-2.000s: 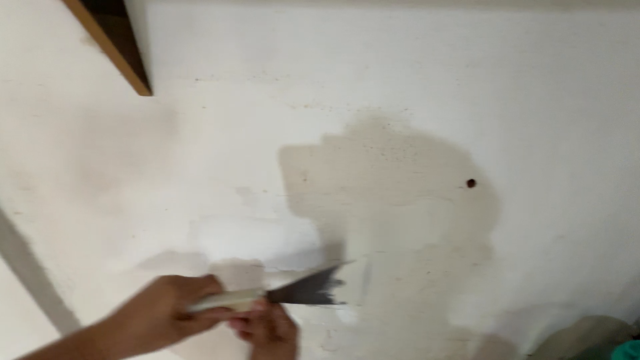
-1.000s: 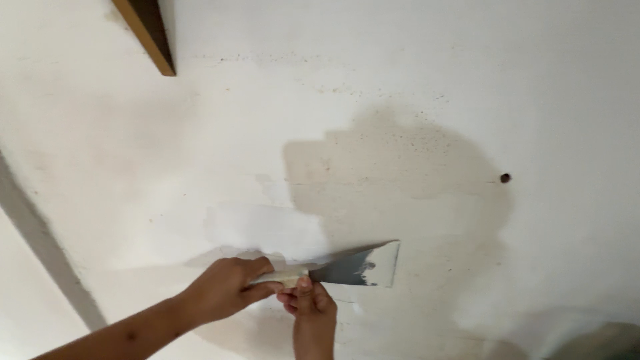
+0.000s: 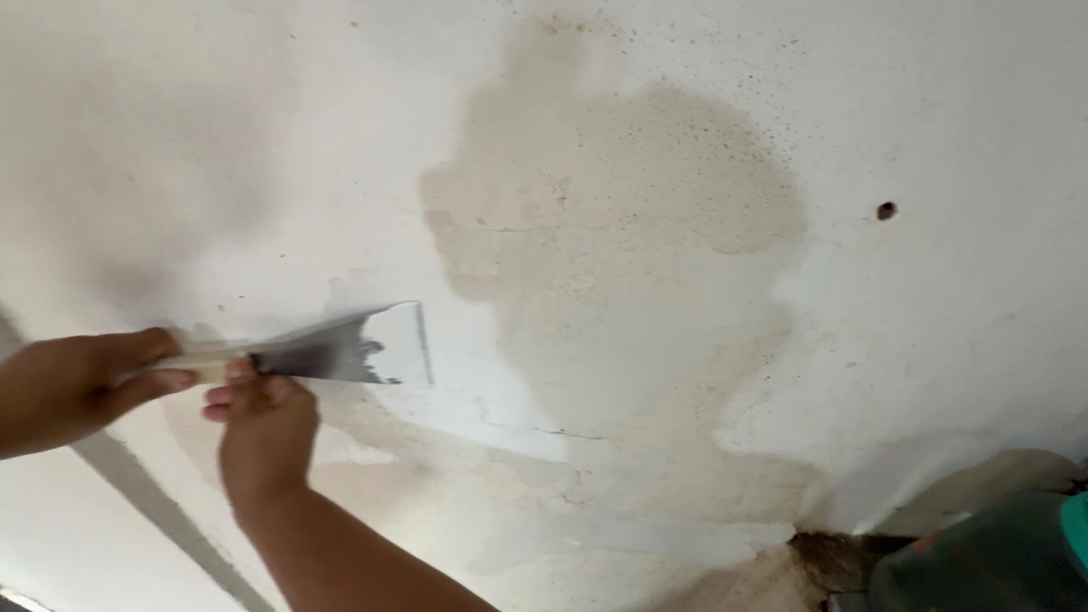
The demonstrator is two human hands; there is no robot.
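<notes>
My left hand (image 3: 98,378) grips the pale handle of a putty knife (image 3: 323,347) at the left of the view. The fingers of my right hand (image 3: 270,425) hold the same tool where the handle meets the blade. White filler covers the blade's front part, and its edge lies over the wall (image 3: 595,297). To the right of the blade spreads a large darker, damp-looking patch with speckles and fine cracks. Smooth white filler shows beside and below the blade.
A small dark hole (image 3: 886,211) marks the wall at the right. At the lower right stands a dark rounded container (image 3: 969,552) with a teal part, beside a broken brown hollow (image 3: 837,557). A grey strip (image 3: 170,518) runs diagonally at the lower left.
The hands and putty knife have moved left along the wall, away from the dark patch. More white filler shows beside the patch's lower left. The view has shifted, and the wooden piece is out of sight.
</notes>
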